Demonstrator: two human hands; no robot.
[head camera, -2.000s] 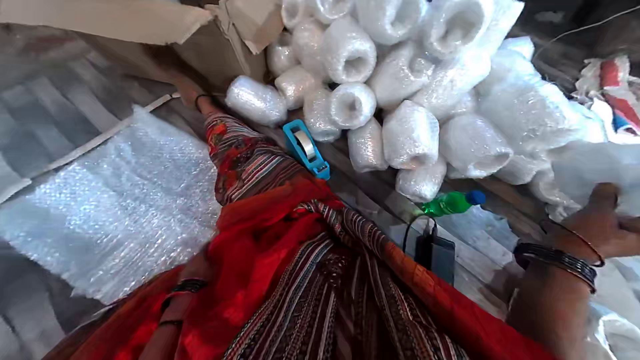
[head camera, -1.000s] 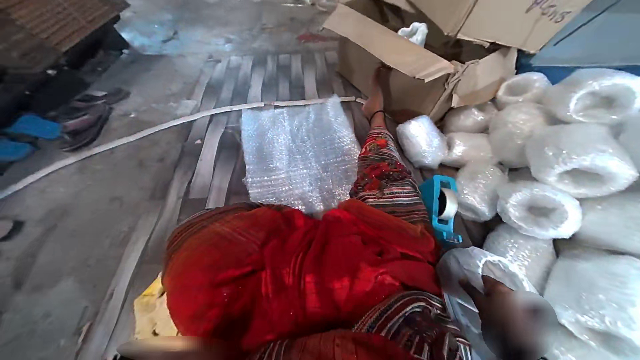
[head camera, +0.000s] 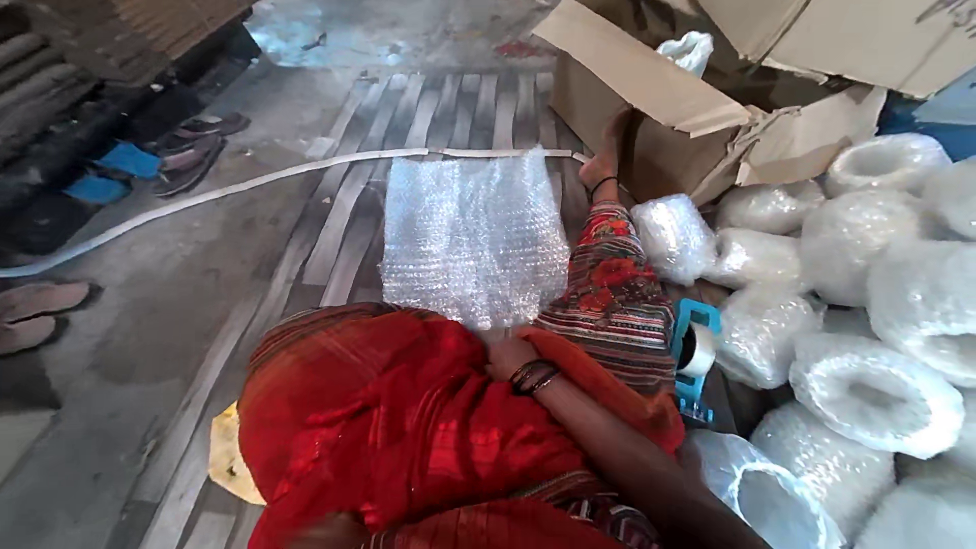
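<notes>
A sheet of bubble wrap (head camera: 476, 236) lies flat on the striped mat just beyond my lap. Dark bangles circle the wrist of my right hand (head camera: 511, 357), which is at the sheet's near edge over the red cloth; its fingertips are hard to make out, so any grip is unclear. My left hand (head camera: 328, 531) is a blur at the bottom edge, against the red cloth, with its fingers not visible. To the right of my leg, a blue tape dispenser (head camera: 694, 358) holds a roll of tape.
Many bubble-wrapped bundles (head camera: 877, 389) are piled along the right. Behind them stands an open cardboard box (head camera: 656, 91), with my foot beside it. A pale strip (head camera: 259, 179) crosses the mat (head camera: 347, 229) and floor. Sandals (head camera: 187, 164) and slippers lie at left.
My right hand has moved left, from beside the wrapped bundles to the near edge of the bubble wrap sheet. The view swung left between the first two frames.
</notes>
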